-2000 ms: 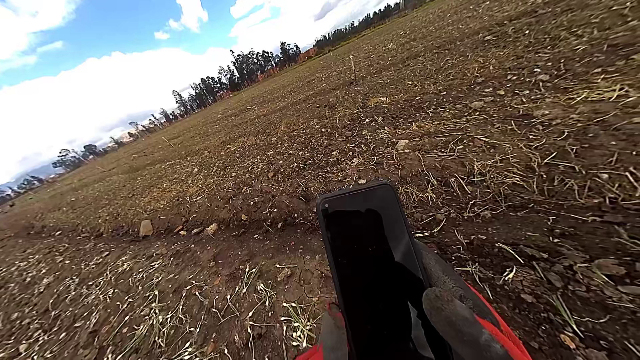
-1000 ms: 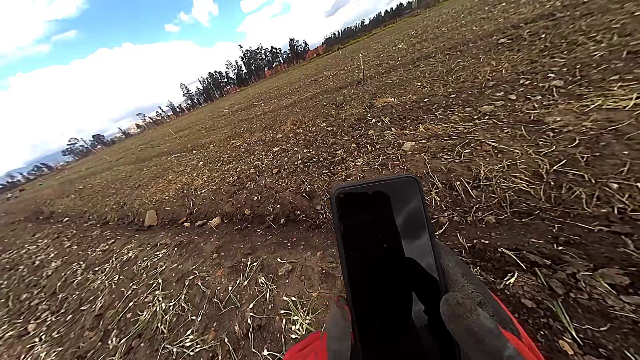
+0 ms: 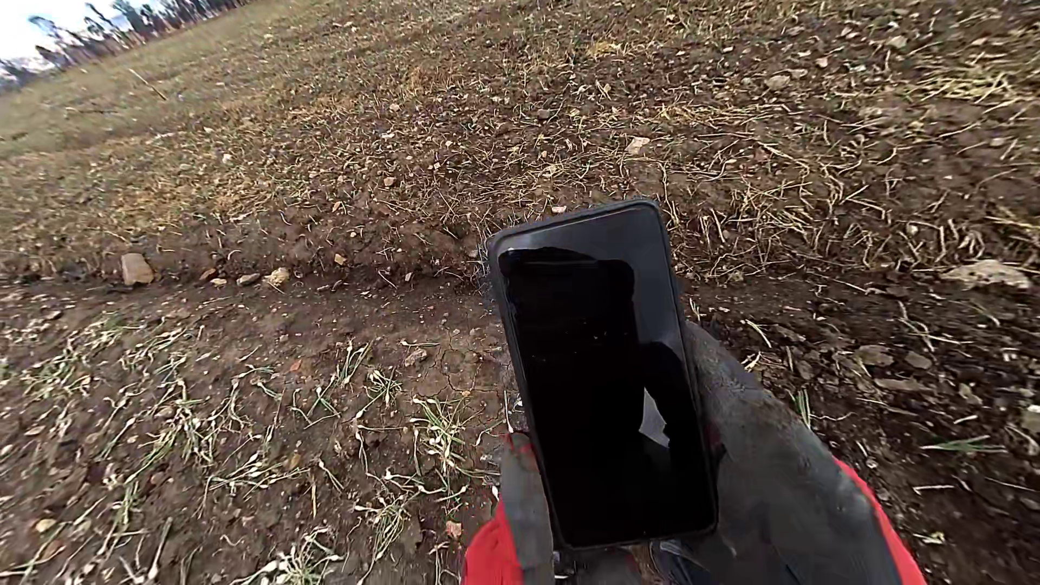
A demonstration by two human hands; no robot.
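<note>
A black smartphone [image 3: 605, 382] with a dark, reflective screen is held upright and slightly tilted at the lower middle of the head view. My right hand [image 3: 772, 471], in a dark grey glove with a red sleeve behind it, grips the phone's right edge. Along the lower left edge of the phone lies my left hand [image 3: 526, 508], also gloved in grey with a red sleeve, its fingers against the case. The phone hides much of both hands.
Uprooted small plants with pale bulbs [image 3: 439, 431] lie on dark soil at lower left. A shallow furrow crosses the view, with a stone [image 3: 136, 269] and smaller ones along it. Dry straw [image 3: 780, 171] covers the ground beyond. Trees [image 3: 122, 24] stand far off at upper left.
The view has tipped down, so more soil and less sky shows. Both hands hold the phone as before; my right thumb, over the phone's right edge earlier, no longer lies across its front.
</note>
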